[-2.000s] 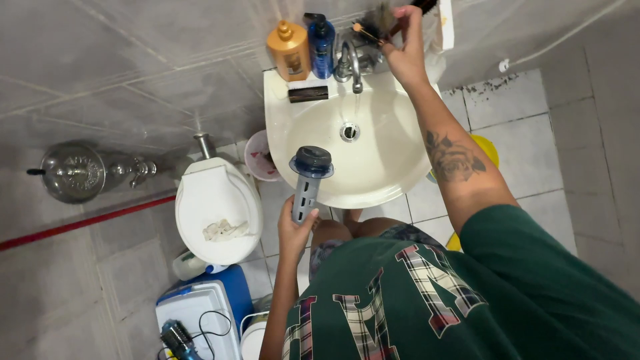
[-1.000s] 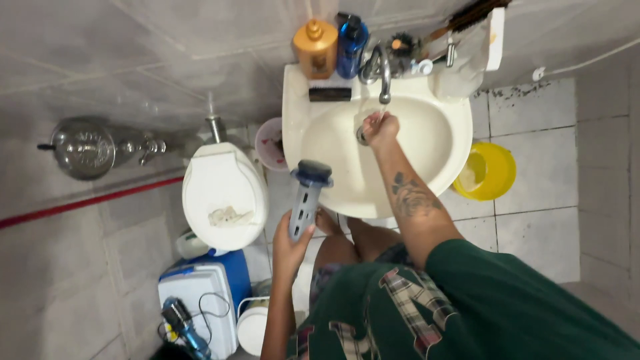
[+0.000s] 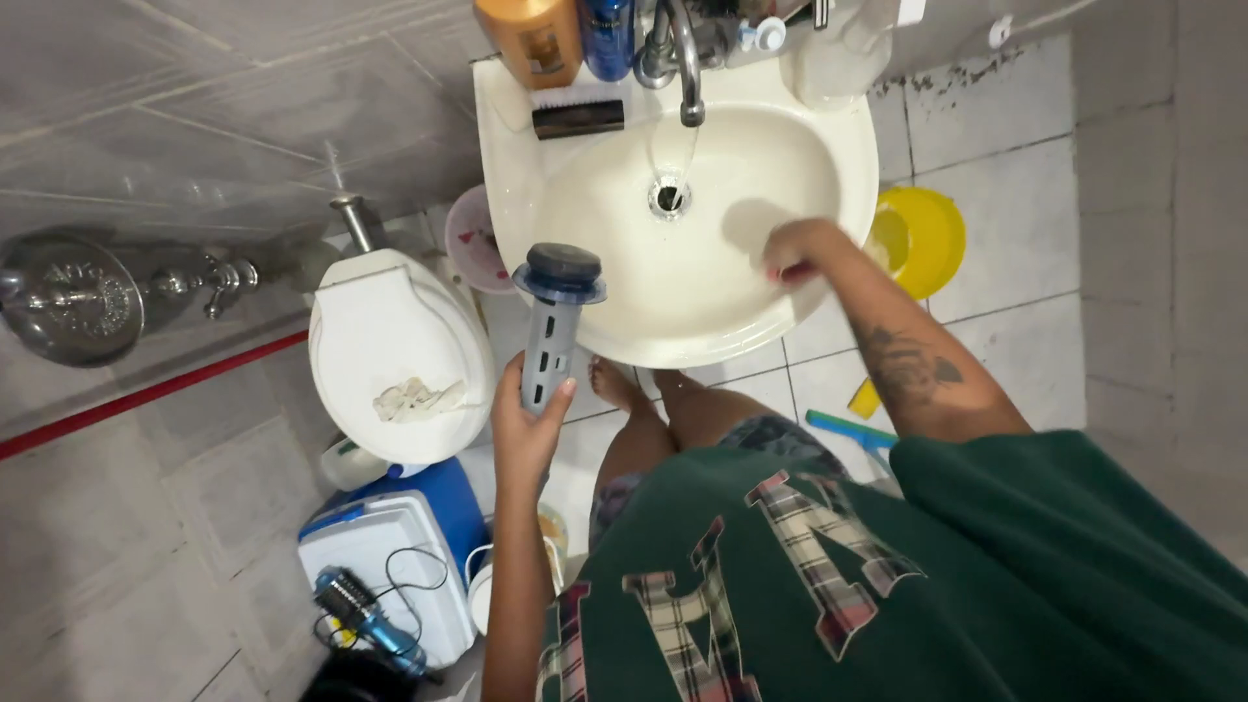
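Note:
My left hand (image 3: 531,419) is closed around a grey slotted plastic tube (image 3: 549,341) with a dark round cap, held upright beside the left front rim of the cream washbasin (image 3: 741,351). Over the right front part of the basin is my right hand (image 3: 801,255), its fingers curled and slightly blurred; whether anything is in them cannot be told. A thin stream of water falls from the chrome faucet (image 3: 690,88) toward the drain (image 3: 670,198). On the basin's left ledge lies a dark-backed brush (image 3: 579,120).
Bottles in gold (image 3: 534,44) and blue (image 3: 608,39) stand behind the basin. Left are a closed toilet lid (image 3: 390,322), a pink bin (image 3: 475,239) and a cooler (image 3: 409,575) bearing a hot-air brush (image 3: 366,614). A yellow bucket (image 3: 926,244) and a squeegee (image 3: 848,429) are right.
My right hand has moved from behind the faucet down into the basin, then toward its right front rim. My left hand still holds the grey tube. The view is now nearer the basin.

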